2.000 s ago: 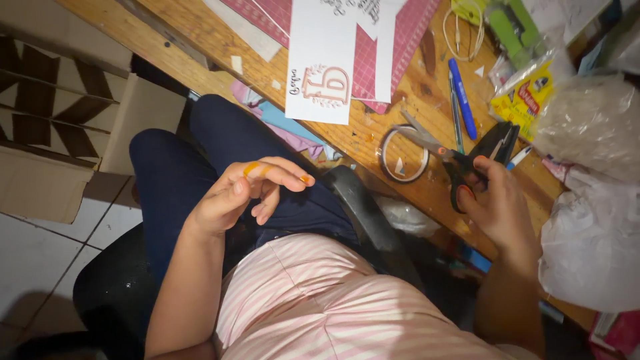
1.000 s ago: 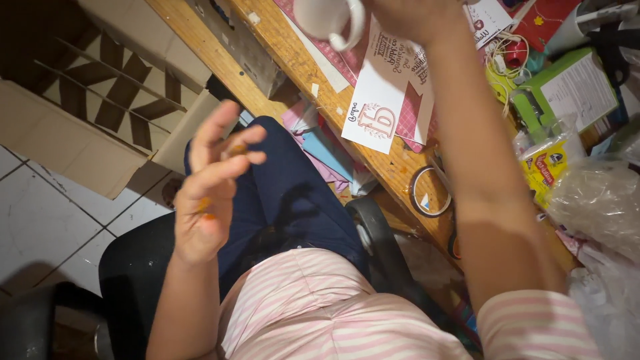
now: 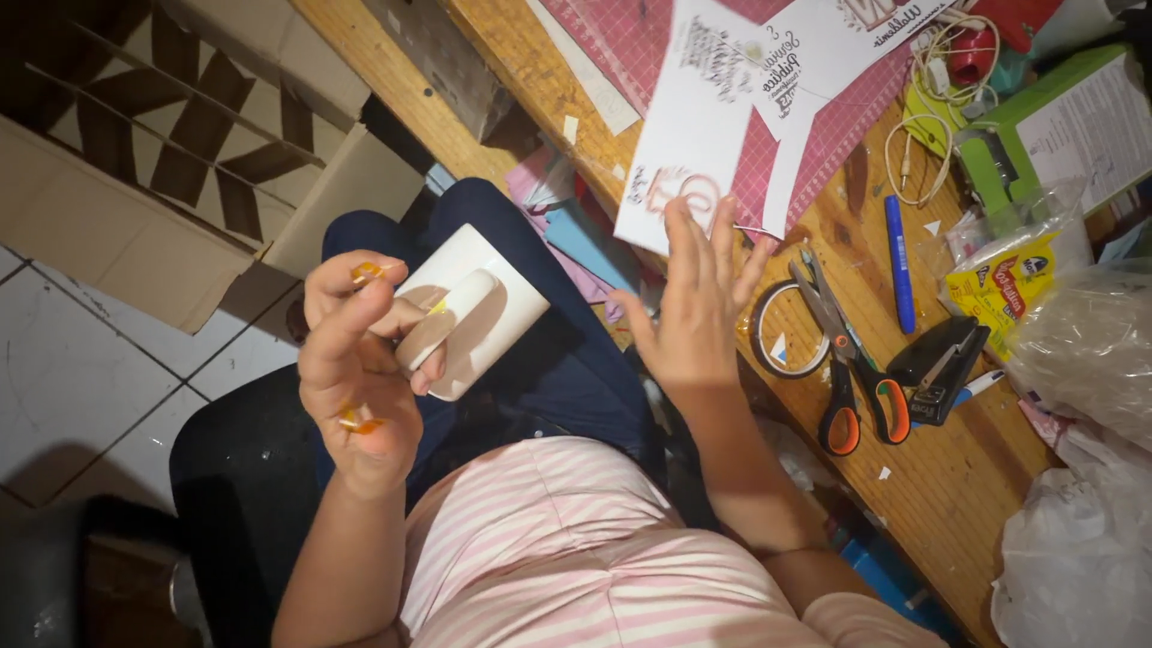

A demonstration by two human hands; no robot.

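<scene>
My left hand (image 3: 364,369) holds a white mug (image 3: 504,315) by its handle, fingers through the loop, above my lap. Pieces of amber tape (image 3: 362,421) stick to that hand's palm and finger. My right hand (image 3: 697,315) is spread, with nothing gripped, its fingertips at the lower edge of a printed white paper sheet (image 3: 688,135). The sheet lies partly on a pink cutting mat (image 3: 765,171). To the right of that hand are a tape roll (image 3: 761,335) and scissors (image 3: 841,346) with black and orange handles, lying on the wooden table.
A blue marker (image 3: 899,265), a black stapler (image 3: 940,369), a yellow packet (image 3: 1003,288), plastic bags (image 3: 1080,549) and a green box (image 3: 1062,126) crowd the table's right side. A cardboard box (image 3: 126,193) with dividers stands at the left, beside my chair (image 3: 243,450).
Two seconds ago my right hand held the scissors; now they lie on the table. A second ago the mug was over the table; now it hangs from my left hand above my lap.
</scene>
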